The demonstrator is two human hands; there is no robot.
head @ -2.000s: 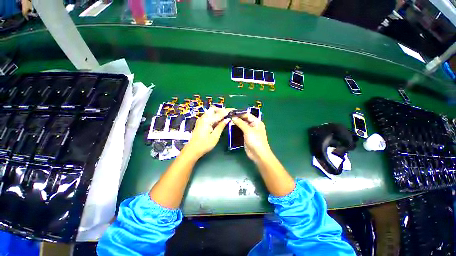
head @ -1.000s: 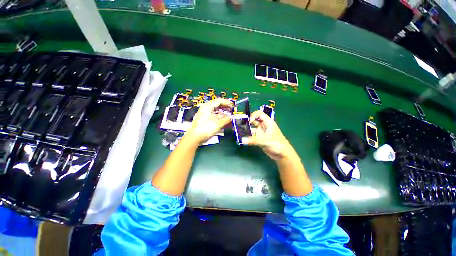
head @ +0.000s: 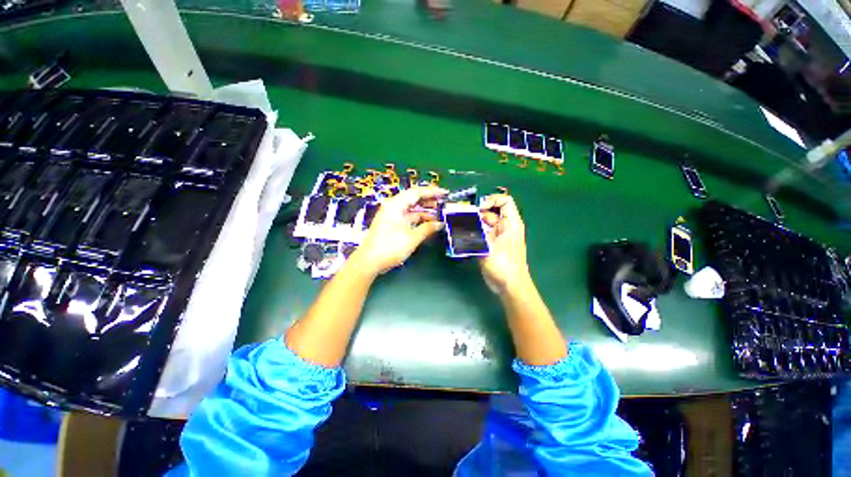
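An LCD screen module (head: 467, 231), dark with a white border, faces up between my hands above the bench. My right hand (head: 505, 244) grips its right edge. My left hand (head: 399, 229) is at its upper left, with fingertips on a small narrow part (head: 457, 196) at the screen's top edge; whether that part is joined to the screen cannot be told. A screen pile (head: 350, 212) with orange flex tabs lies left of my hands, partly behind my left hand. Small dark round parts (head: 314, 253) lie at its near edge.
Black blister trays stand left (head: 89, 233) and right (head: 774, 289), with a white liner (head: 224, 270) beside the left ones. A screen row (head: 523, 143) and single phone units (head: 603, 158) lie farther back. A black curled lump (head: 620, 279) and a white wad (head: 704, 283) lie to the right.
The screen has turned from a steep, narrow view to face up more squarely. My right hand has moved up along its right edge. Earlier, both hands were close together around a thin dark part.
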